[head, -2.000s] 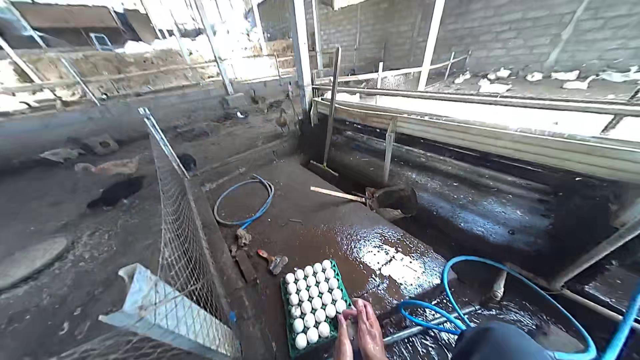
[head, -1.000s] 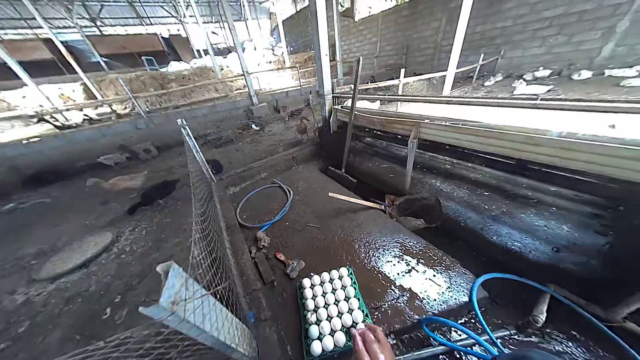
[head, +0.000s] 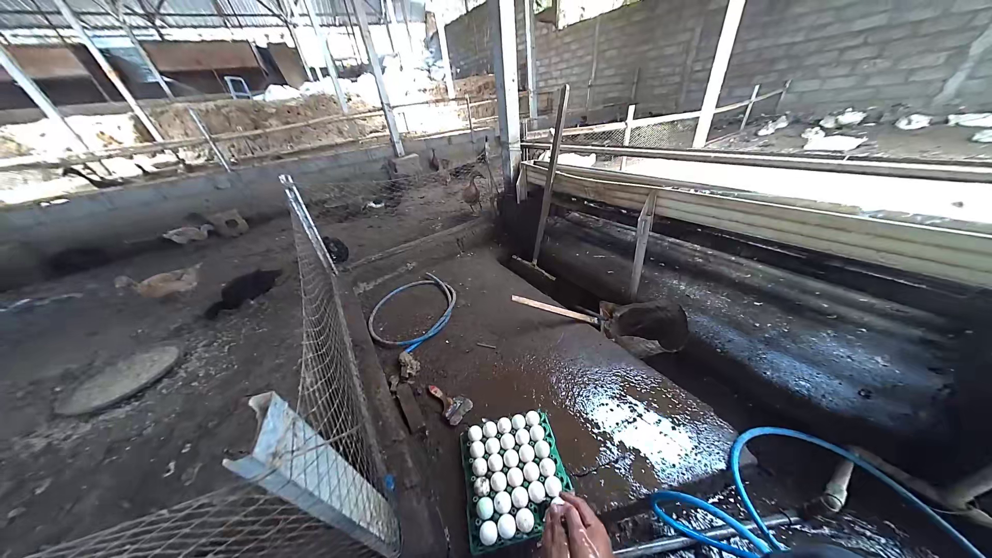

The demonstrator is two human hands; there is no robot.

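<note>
A green plastic egg tray [head: 470, 508] lies on the wet floor at the bottom centre, with rows of white eggs [head: 511, 459] in it. At the tray's near right corner, my left hand [head: 554, 536] and my right hand [head: 587, 533] are close together, side by side. A white egg [head: 556, 503] shows at the fingertips. Whether it is gripped, and by which hand, I cannot tell. My palms and wrists are mostly out of sight. A brush [head: 451, 404] with a reddish handle lies on the floor beyond the tray.
Left of the tray stands a wire-mesh fence [head: 329, 356] with a metal post [head: 310, 469]. A blue hose [head: 783, 434] loops at right; another coiled hose [head: 415, 341] lies ahead. A wooden-handled tool [head: 554, 308] rests by a trench. Ducks [head: 246, 291] are in the left pen.
Two seconds ago both hands were together beside the tray's near right edge. One second ago only one hand was plain there; now both show at the corner. The view has turned somewhat left.
</note>
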